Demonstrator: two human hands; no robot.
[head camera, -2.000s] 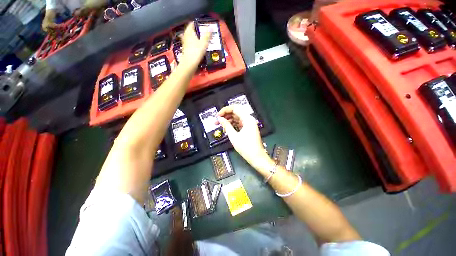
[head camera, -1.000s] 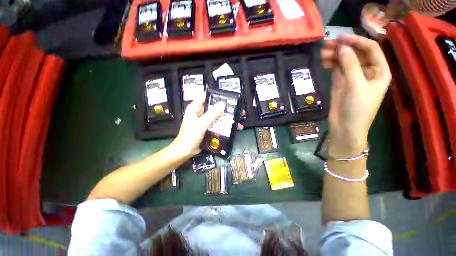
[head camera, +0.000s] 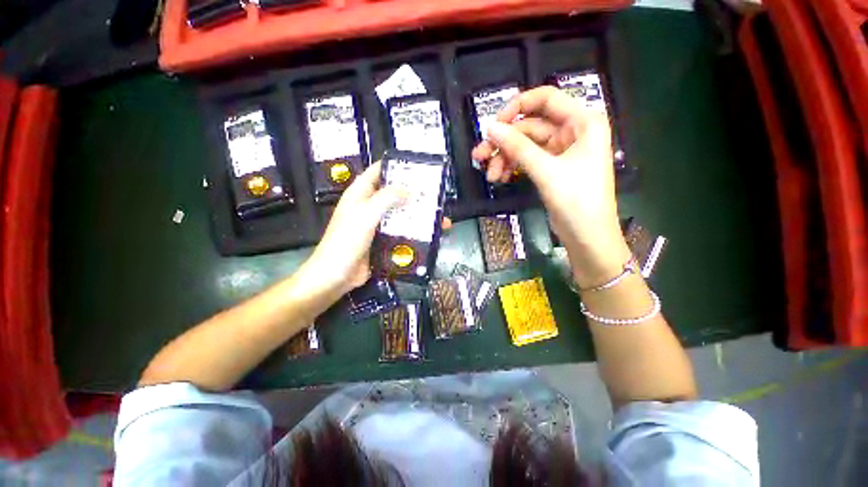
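My left hand (head camera: 347, 228) holds a black electronic unit (head camera: 411, 214) by its sides, over the front edge of the black foam tray (head camera: 233, 233). The unit's white printed label and gold round spot face up. My right hand (head camera: 552, 152) is raised right of it, over the tray, with fingertips pinched together. A tiny pale bit seems to be at the fingertips; it is too small to be sure. Units lie in the tray pockets, such as one (head camera: 255, 162) at the left. A white paper slip (head camera: 398, 84) lies in the middle pocket.
Brown label packets (head camera: 402, 330), a dark glossy packet (head camera: 372, 299) and a yellow-gold sheet (head camera: 528, 311) lie along the near edge of the green bench (head camera: 133, 285). A red foam tray (head camera: 381, 30) is behind the black tray. Red tray stacks stand at left (head camera: 29, 266) and right (head camera: 818, 190).
My left hand took a unit from the red tray and brought it over the black tray. My right hand left the tray, rose at the right, then came back in beside the held unit. The view shifted.
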